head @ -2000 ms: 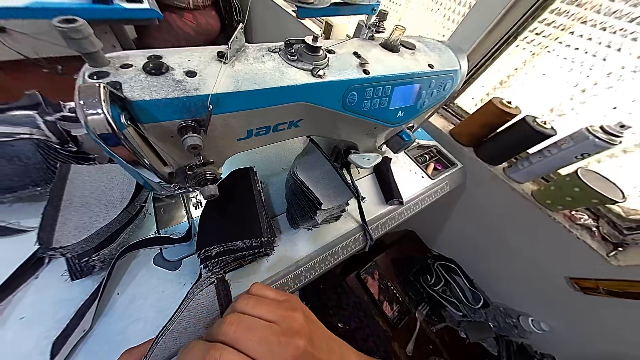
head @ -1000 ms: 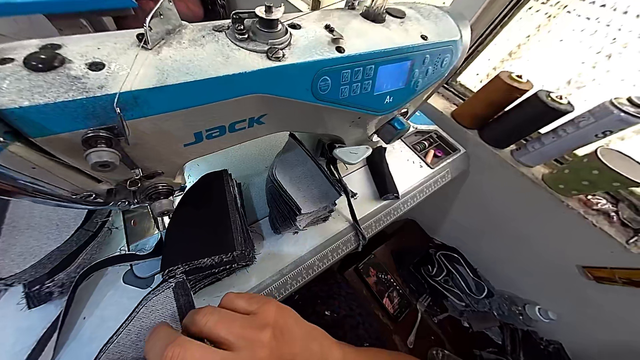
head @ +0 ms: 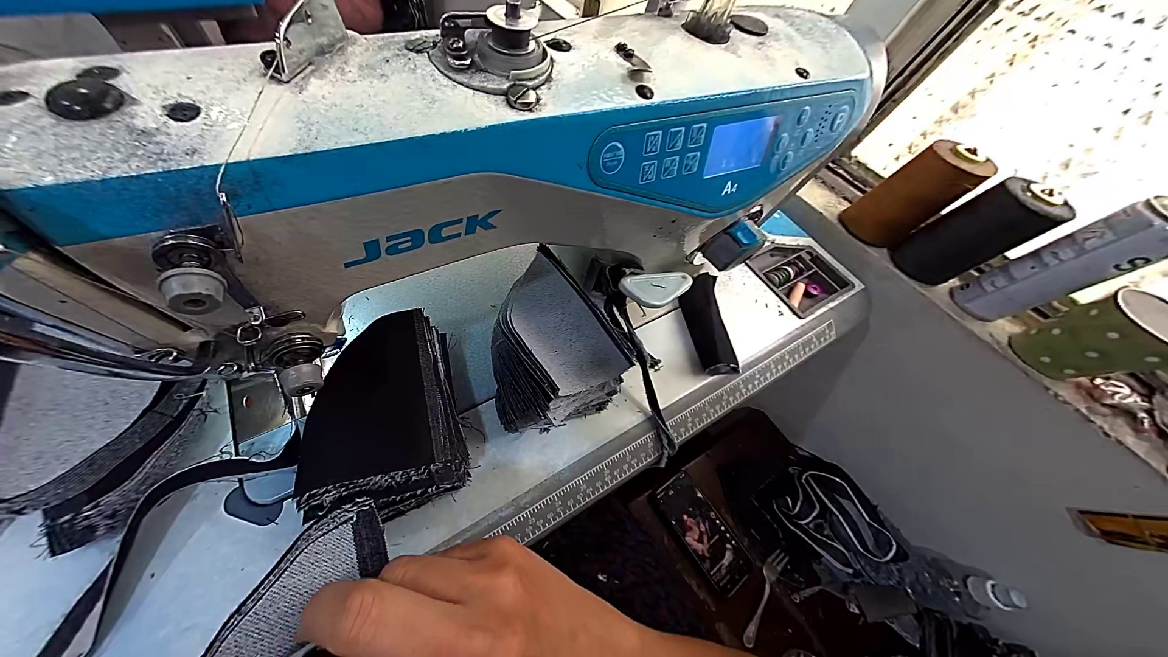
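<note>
My right hand (head: 474,598) grips a grey denim piece with a dark edge strip (head: 301,570) at the bottom of the view, in front of the sewing machine (head: 547,201). My left hand is out of view. Just beyond my right hand a stack of black denim pieces (head: 379,411) stands by the presser foot. Behind it and to the right sits a stack of grey curved denim pieces (head: 566,333). A narrow dark fabric strip (head: 146,520) runs from the needle area down to the lower left. More layered denim (head: 82,438) lies at the far left.
A small rolled black cloth (head: 707,324) and a parts tray (head: 803,283) are at the bed's right end. Thread cones (head: 917,192) line the ledge. Below the bed's ruler edge (head: 657,447) lie a phone (head: 703,534), a fork (head: 765,598), dark fabric and a plastic bottle (head: 990,593).
The view has moved closer to the machine. My right hand remains on the grey denim piece. A bit of another hand showed at the bottom two seconds ago and is now out of view.
</note>
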